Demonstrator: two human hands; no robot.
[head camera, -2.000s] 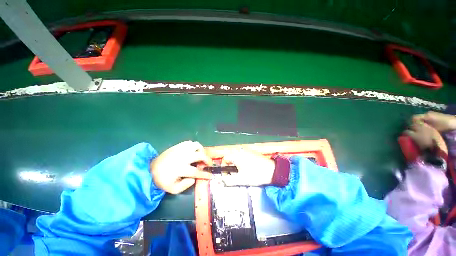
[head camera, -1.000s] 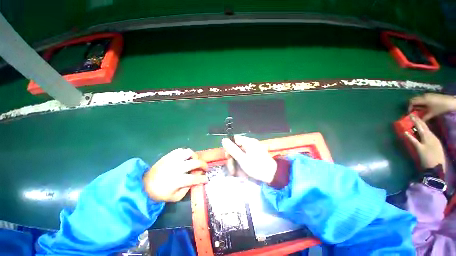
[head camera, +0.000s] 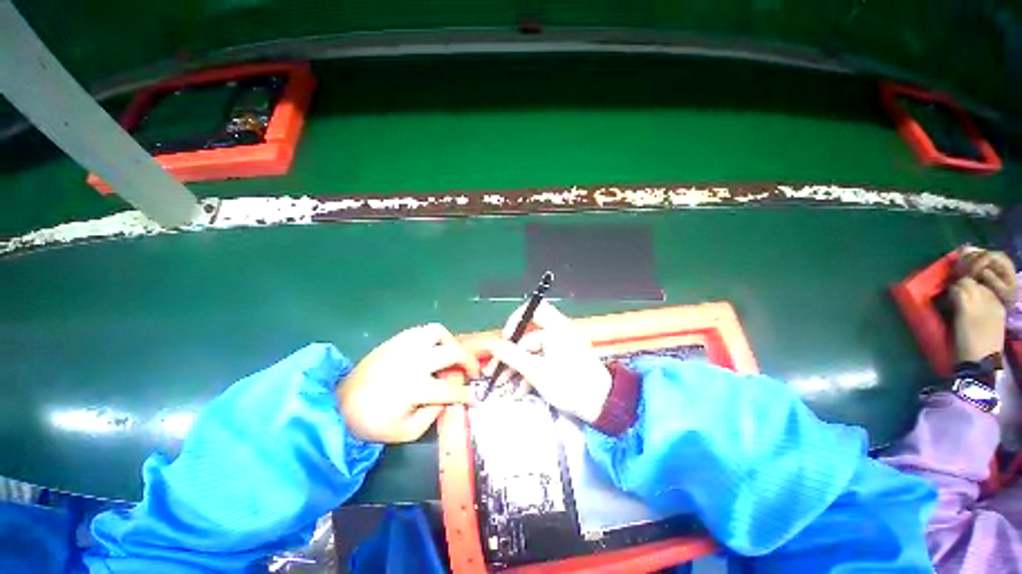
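A red-orange frame (head camera: 455, 493) lies on the bench in front of me, with an open tablet unit in it. The unit shows a circuit board (head camera: 522, 493) on its left and a pale silver battery (head camera: 605, 499) beside it. My right hand (head camera: 557, 364) holds a thin dark pen-like tool (head camera: 531, 306), tilted, with its lower end at the frame's upper left corner. My left hand (head camera: 409, 383) rests at the same corner with fingertips close together. Whether they pinch something small is hidden.
A dark grey mat (head camera: 594, 261) lies beyond the frame. Two red-orange trays (head camera: 294, 121) (head camera: 921, 135) sit on the green belt behind the worn edge strip (head camera: 448, 203). A slanted pale post (head camera: 95, 118) stands left. Another person's hands (head camera: 981, 308) work at a red-orange frame (head camera: 926, 317) at right.
The tool in my right hand was flat between both hands, then upright, and now leans to the upper right. My left hand stays at the corner. The other person's hands have shifted.
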